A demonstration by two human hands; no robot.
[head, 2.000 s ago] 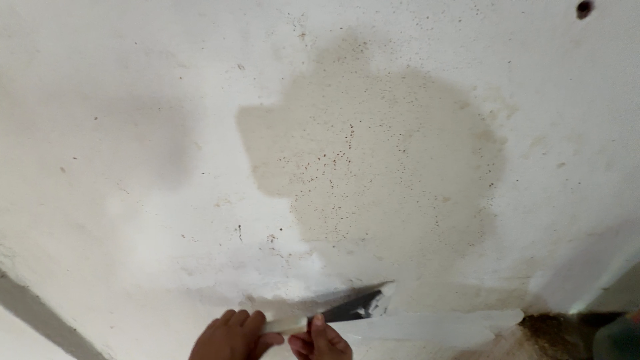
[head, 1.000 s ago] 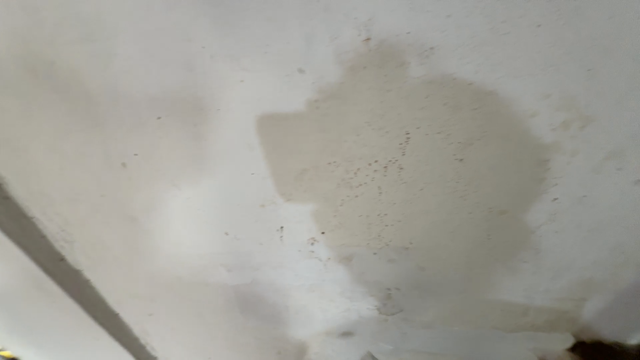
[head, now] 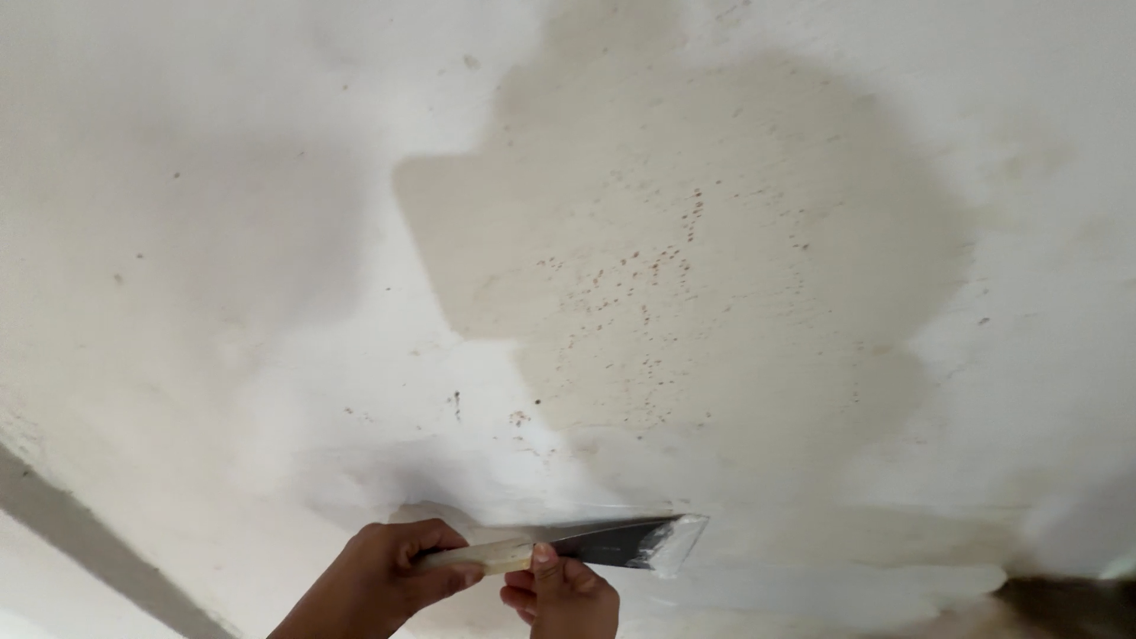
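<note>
My left hand grips the light-coloured handle of a putty knife near its rear end. Where the handle meets the blade, my right hand pinches it between thumb and fingers. The dark metal blade points right, and white filler coats its wide end. Behind the knife is a pale plastered surface with a large beige-grey patch, marked by small reddish-brown specks. A smooth whitish band of filler runs rightward from below the blade. Whether the blade touches the surface, I cannot tell.
A grey strip slants across the lower left corner. At the lower right is a dark brown rough area at the end of the whitish band. Small dark spots dot the pale surface left of the patch.
Both hands and the putty knife, out of view one second ago, are in view again. Two seconds ago they also held the knife, low in the view.
</note>
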